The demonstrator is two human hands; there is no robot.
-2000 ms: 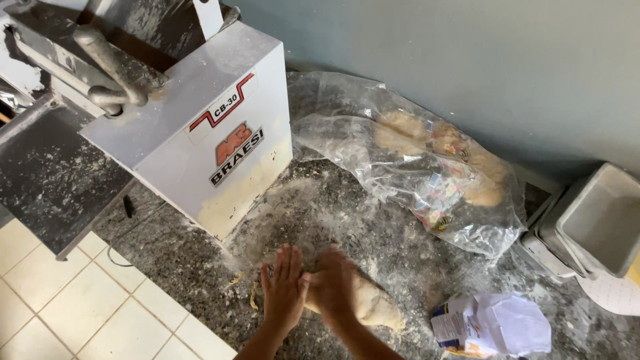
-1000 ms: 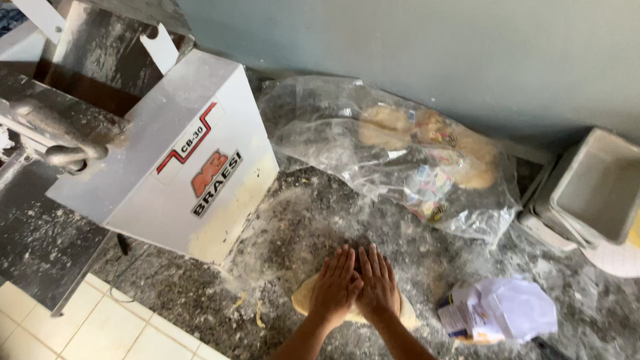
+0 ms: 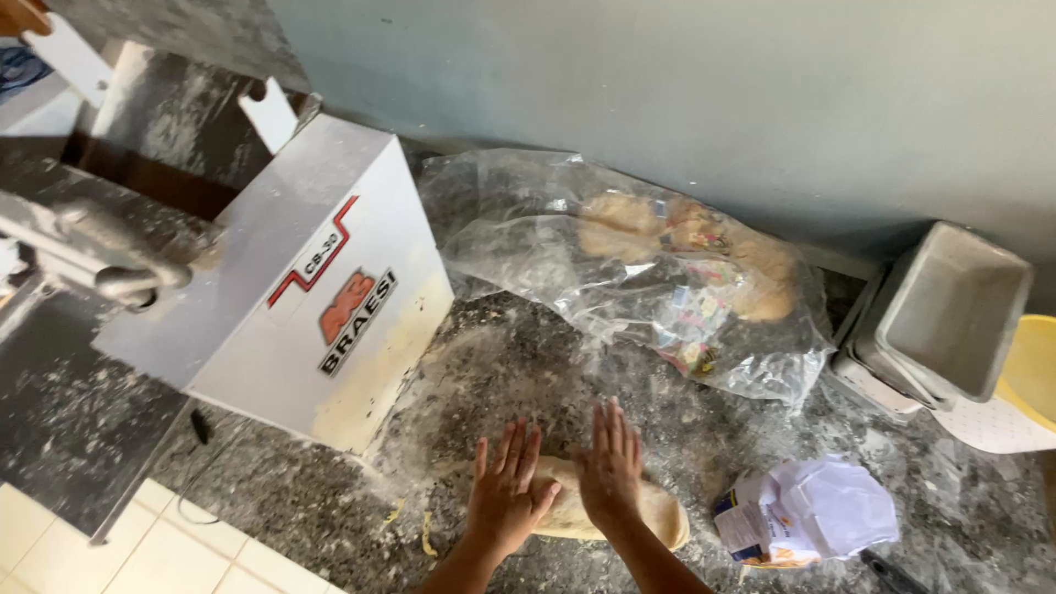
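Note:
A rolled log of pale dough [image 3: 569, 499] lies on the floured granite counter [image 3: 528, 355] at the bottom centre. My left hand [image 3: 507, 487] rests flat on its left end, fingers spread and pointing away from me. Across the right part of the log lies my right hand [image 3: 610, 474], palm down, with its fingers extended. Neither hand grips the dough. Right of the log stands a crumpled paper flour bag [image 3: 808, 511]. Behind, a clear plastic bag [image 3: 528, 256] covers pieces of dough [image 3: 763, 276].
A Braesi dough roller machine [image 3: 330, 305] stands at the left, its dark tray [image 3: 74, 412] beyond the counter edge. Stacked metal loaf pans [image 3: 949, 313] and a yellow container [image 3: 1031, 371] are at the right. A dark handle [image 3: 891, 573] lies beside the flour bag.
My hands, side by side on the dough one second ago, are now spread apart along it. The dough shows as a longer log between them.

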